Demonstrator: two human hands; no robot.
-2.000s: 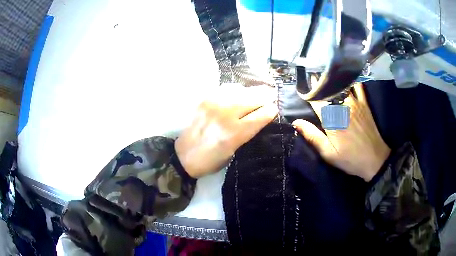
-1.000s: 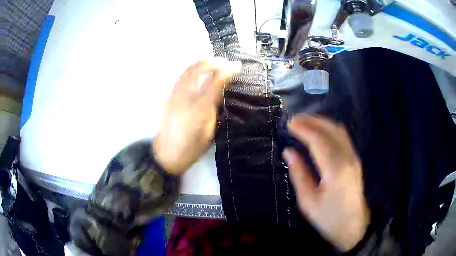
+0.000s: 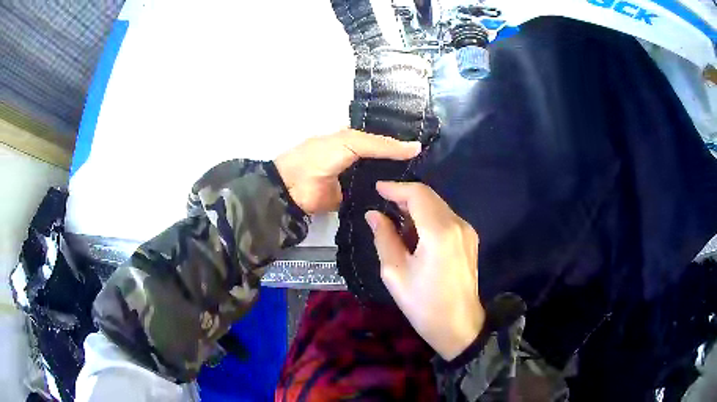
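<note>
The puckered black band [image 3: 391,114] runs down from the presser foot area [image 3: 421,35] toward the lap, with pale stitch lines along it. The smooth navy garment panel [image 3: 566,157] spreads to its right. My left hand [image 3: 338,165] lies on the band below the needle area, thumb on top near the seam edge, its other fingers hidden at the cloth's left side. My right hand [image 3: 432,263] is over the band lower down, thumb and index fingertip apart; whether its curled fingers hold any cloth is hidden.
The white sewing table [image 3: 212,102] has a ruler strip [image 3: 303,272] along its front edge. The machine head [image 3: 668,23] and a ribbed tension knob [image 3: 473,61] are at the top. Black pieces [image 3: 55,275] hang at the left. Red-and-black cloth [image 3: 346,353] covers the lap.
The machine appears higher in the picture. My left hand has moved down the band from near the needle, its thumb now on it. My right hand has moved left onto the band.
</note>
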